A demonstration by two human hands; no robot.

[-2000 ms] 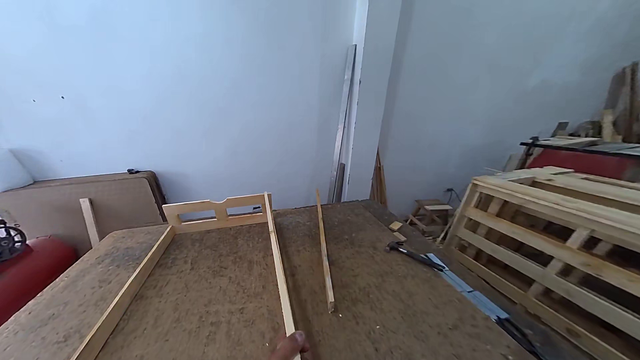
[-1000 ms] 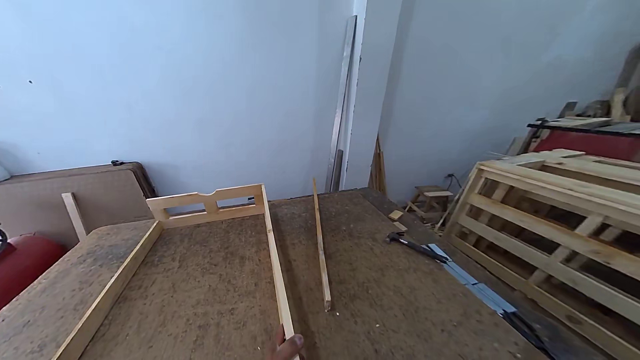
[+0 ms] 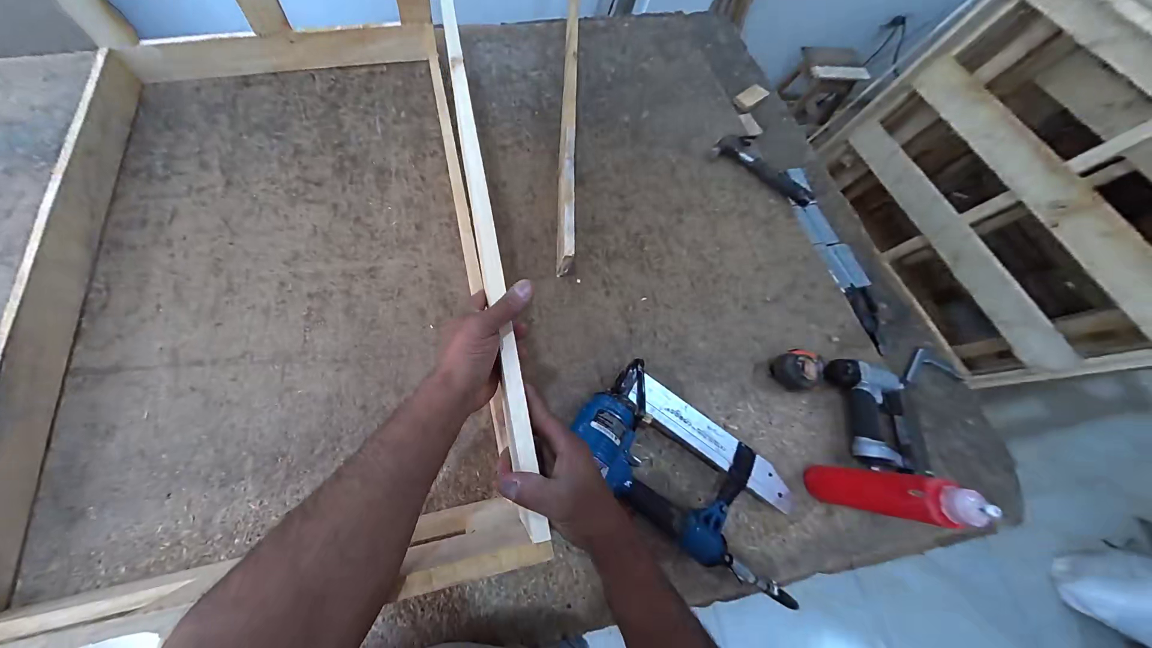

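Note:
A long narrow wooden strip (image 3: 483, 216) runs away from me, with both hands on it. My left hand (image 3: 477, 346) grips it partway along, thumb on top. Nearer its close end, my right hand (image 3: 562, 477) holds it from the right side. The strip lies along the right side of a rectangular wooden frame (image 3: 270, 56) on the worktable (image 3: 270, 225); whether it touches the frame's side piece cannot be told. A second wooden strip (image 3: 568, 144) lies farther right. Beside my right hand is a blue pneumatic nailer (image 3: 607, 432) with a long metal magazine.
Right of the nailer lie a tape measure (image 3: 796, 369), a black and grey air tool (image 3: 868, 409) and a red squeeze bottle (image 3: 882, 495). A hammer (image 3: 760, 166) and metallic strips (image 3: 828, 238) are near the right edge. Slatted wooden frames (image 3: 1017, 180) stand beyond.
The view has swung down towards the near part of the table. Both hands now hold a strip by the frame's right side; earlier only one hand showed, at the bottom edge.

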